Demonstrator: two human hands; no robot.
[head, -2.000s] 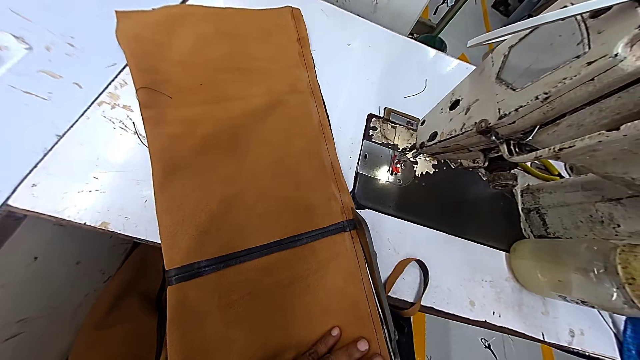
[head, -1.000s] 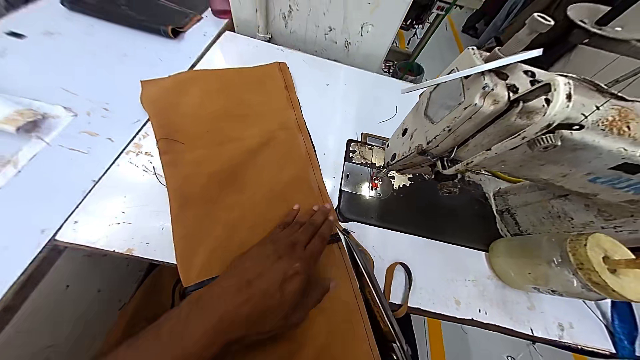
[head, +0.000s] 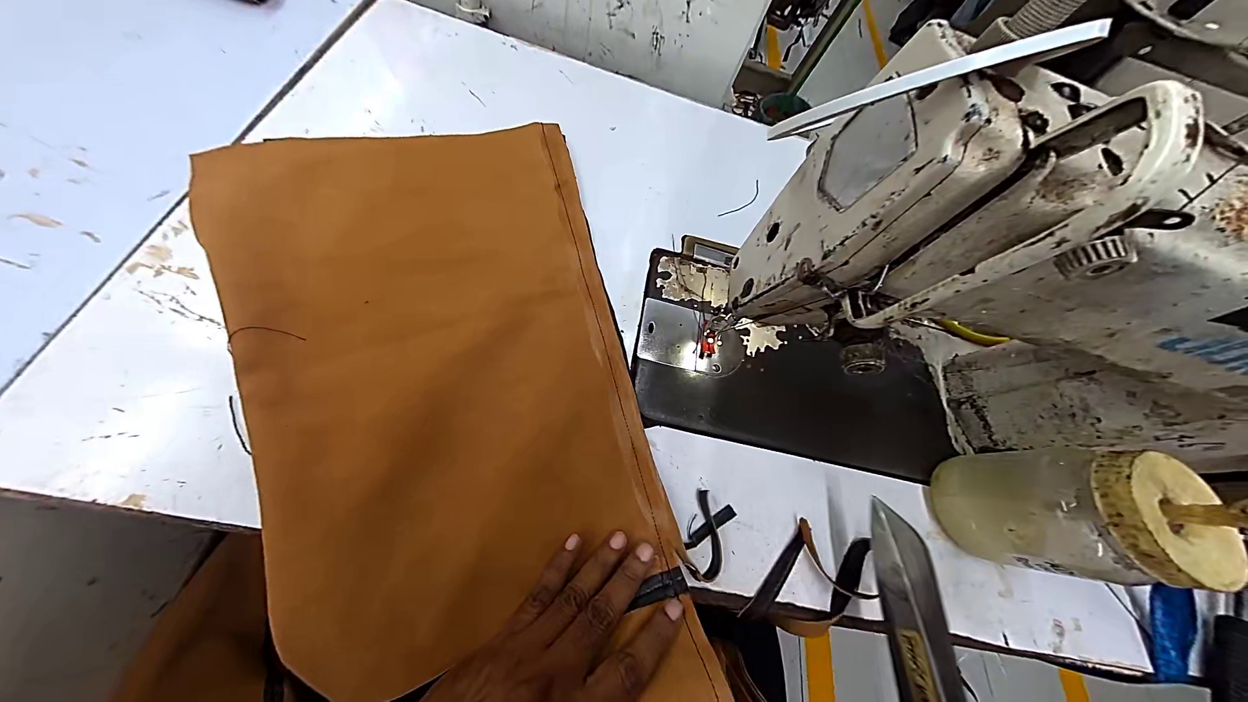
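A large brown leather-like panel [head: 419, 370] lies on the white table, with a stitched line along its right edge. My left hand [head: 585, 624] rests palm down on its lower right part, fingers spread, beside the end of a black strip [head: 660, 588]. Off the panel's right edge lies a short, curled dark strip [head: 717, 531]. Further right, a looped brown and black strip [head: 814, 604] hangs at the table's edge. The metal blades of scissors [head: 912, 604] reach in from the bottom, apart from the panel. My right hand is not in view.
A worn sewing machine [head: 936, 195] stands at the right, its metal needle plate [head: 673, 336] close to the panel. A cloudy container with a round lid [head: 1072, 517] lies near the table's front right. Loose threads [head: 741, 200] are scattered on the tabletop.
The scissors have moved right, away from the panel's edge. My left hand has moved down the panel since a second ago. A short dark strip now shows beside the edge.
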